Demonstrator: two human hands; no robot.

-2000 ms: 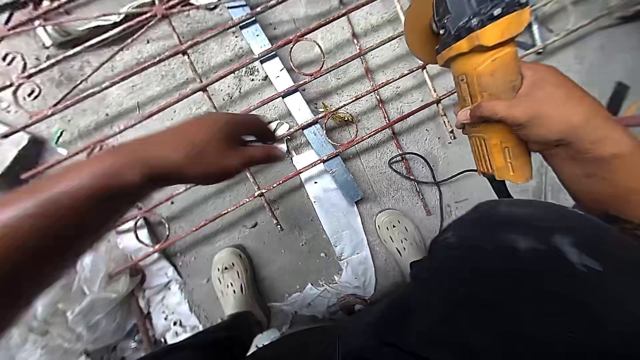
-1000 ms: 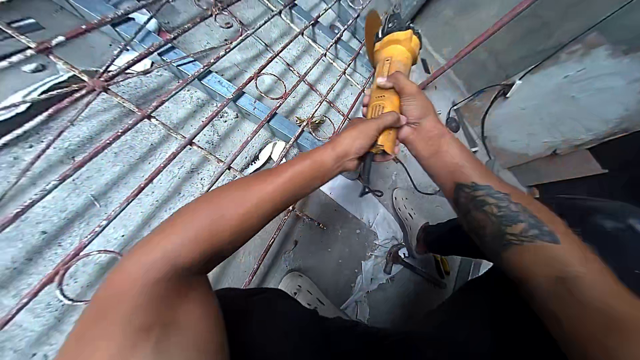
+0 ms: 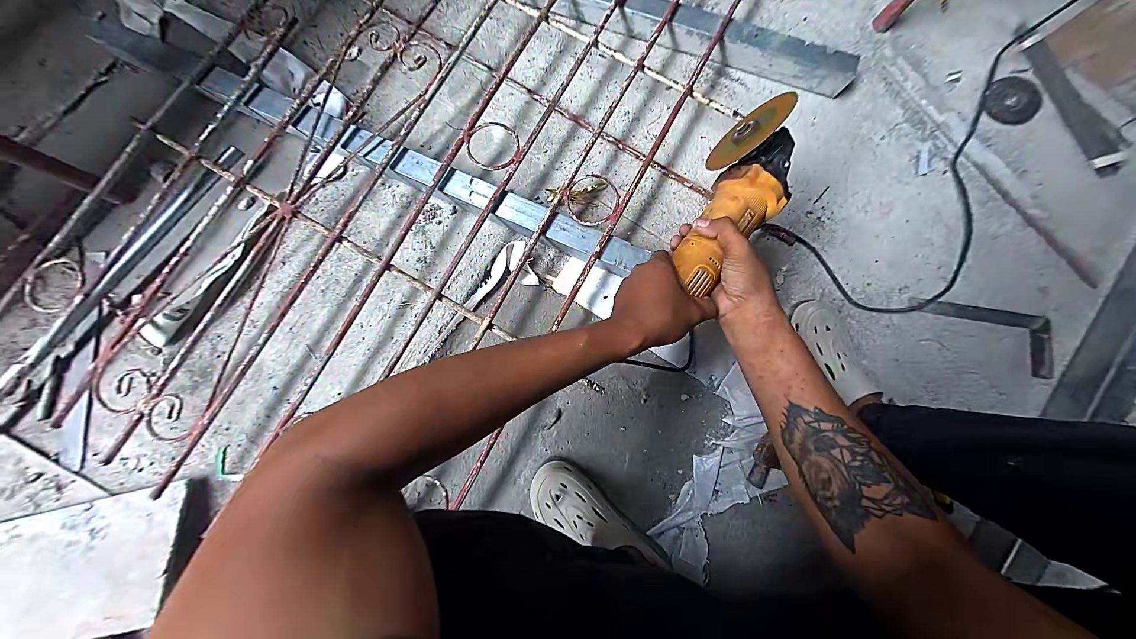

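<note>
A yellow angle grinder [image 3: 750, 200] is held in both hands, its disc [image 3: 753, 131] pointing up and away from me. My right hand [image 3: 735, 266] wraps the grinder's body, and my left hand [image 3: 658, 300] grips its rear end near the cord. Left of the tool lies a rusty metal grille [image 3: 426, 213] of long bars with rings and scrolls. A grey metal channel [image 3: 479, 191] runs beneath the bars, its near end close to my left hand. Whether the disc is spinning cannot be told.
The black cord [image 3: 958, 204] curves over the concrete at the right, near a loose dark disc [image 3: 1013, 100]. A wide metal profile [image 3: 754, 53] lies at the top. Torn white sheeting [image 3: 710, 488] and a hammer-like tool [image 3: 761, 461] lie between my shoes [image 3: 581, 506].
My left hand has moved from above the grille to the grinder's rear end and now holds it together with my right hand. The view has shifted widely.
</note>
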